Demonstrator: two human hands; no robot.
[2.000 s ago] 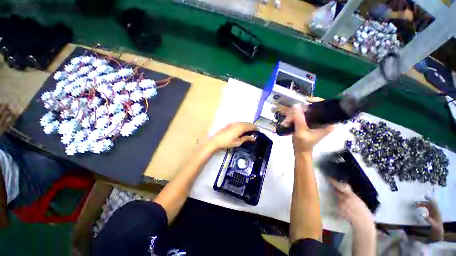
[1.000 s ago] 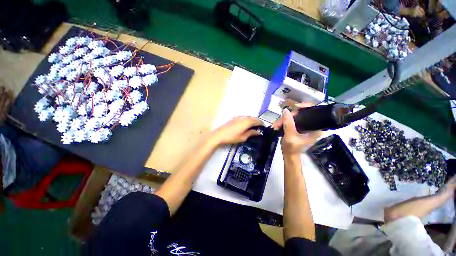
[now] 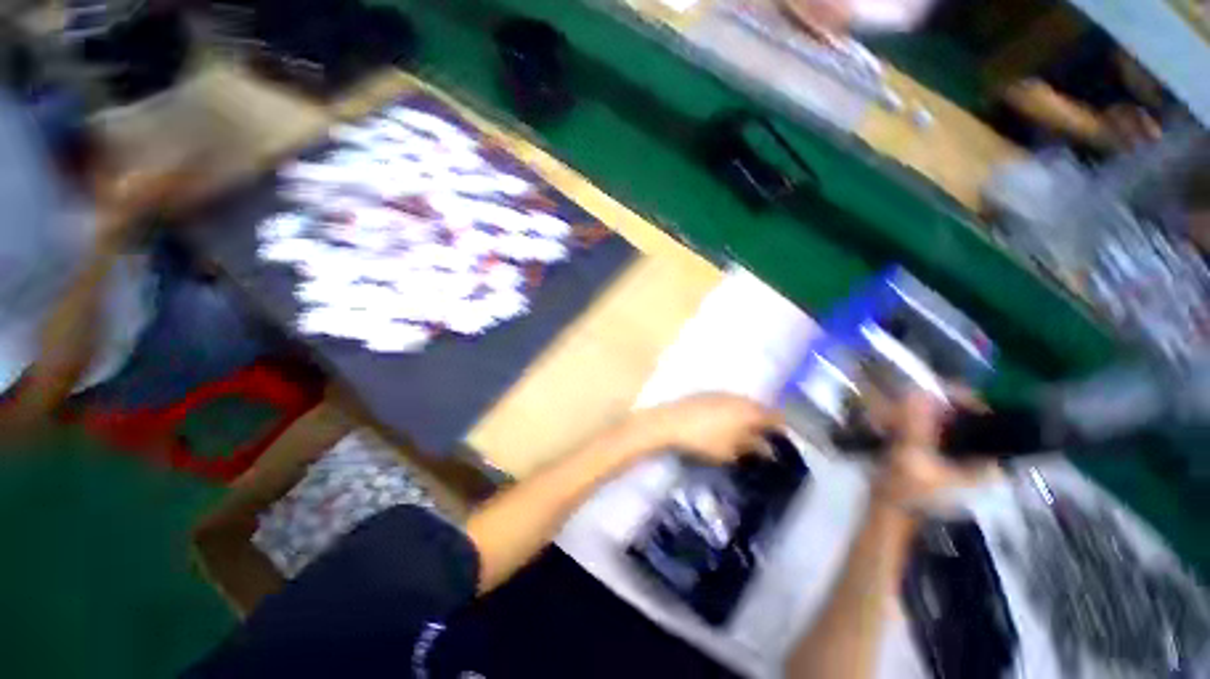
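Observation:
The frame is blurred. A black plastic housing (image 3: pixel 703 537) lies on the white sheet (image 3: pixel 723 332) in front of me. My left hand (image 3: pixel 723 427) rests at its upper end; its fingertips touch the housing or something small there, too blurred to tell. My right hand (image 3: pixel 916 458) grips a black electric screwdriver (image 3: pixel 995 434), held tilted at the front of the blue-sided screw feeder (image 3: pixel 863 318). The tip of the screwdriver is to the right of the housing's upper end. Screws cannot be made out.
A second black housing (image 3: pixel 958 597) lies on the right, beside a pile of small metal parts (image 3: pixel 1101 564). White wired parts (image 3: pixel 411 232) cover the black mat (image 3: pixel 498 385). A green conveyor (image 3: pixel 650 146) carries black housings. Another person's arm (image 3: pixel 80 305) shows at far left.
The whole view has swung, so the bench appears shifted right and lower. The screwdriver has moved from over the housing's upper end to the feeder side. My left hand stays at the housing.

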